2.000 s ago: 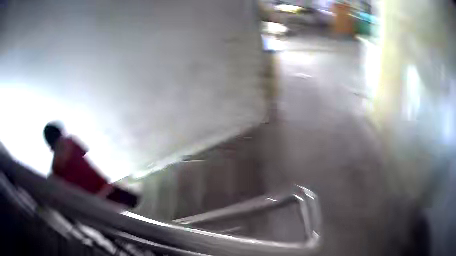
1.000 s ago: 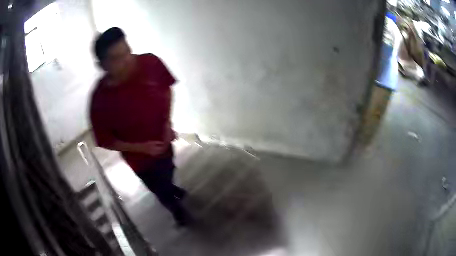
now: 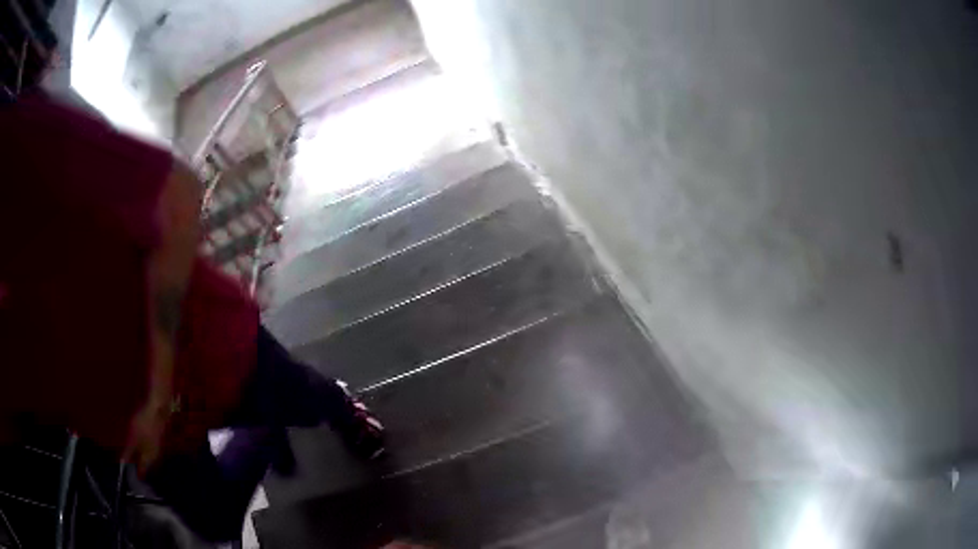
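Neither of my hands can be made out. A small skin-toned patch touches the bottom edge, too cut off to tell what it is. Concrete stairs (image 3: 429, 290) with pale step edges run through the middle of the view, up to a brightly lit landing (image 3: 375, 139) near the top. The frame is tilted and partly blurred.
A person in a red top (image 3: 86, 279) and dark trousers is very close at the left, cut off by the edge. A metal stair handrail (image 3: 231, 107) stands behind them. A worn pale wall (image 3: 751, 214) bounds the stairs at the right.
The view has swung onto the stairs, and the workshop opening at the right has left the picture. The person in red is now much nearer, at the left edge.
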